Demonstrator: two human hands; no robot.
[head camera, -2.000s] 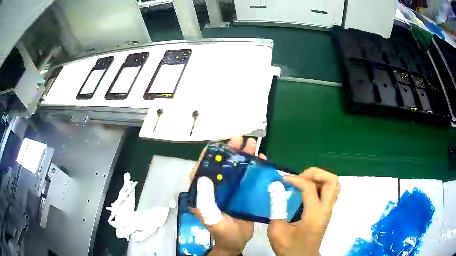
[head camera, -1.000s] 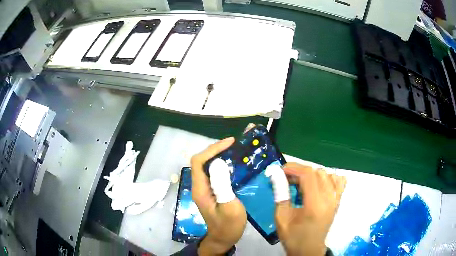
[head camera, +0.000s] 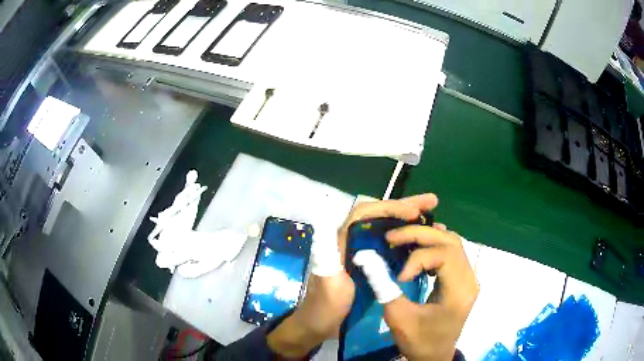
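Observation:
A blue-filmed phone housing (head camera: 365, 331) is held between my two hands over the white mat, its black end away from me. My left hand (head camera: 328, 282) grips its left side, with a white finger cot on the thumb and fingers reaching over the far end. My right hand (head camera: 431, 282) is on its right side, its cotted thumb lying on the face and its fingers bent over the upper right. The hands hide much of the housing. A second blue-filmed housing (head camera: 278, 271) lies face up on the mat (head camera: 212, 310), left of my hands.
A white platform (head camera: 367, 77) holds three middle frames (head camera: 207, 57) at the back left. A crumpled white heap (head camera: 205, 247) lies left. Blue film pieces (head camera: 565, 331) lie right. A black tray (head camera: 565, 127) and small black bracket (head camera: 606, 257) are on the green bench. A metal machine (head camera: 134, 155) is left.
The held housing has turned more upright and moved slightly right. My right fingers have come over its upper part. The view has shifted, so the platform sits higher and the second housing shows more fully.

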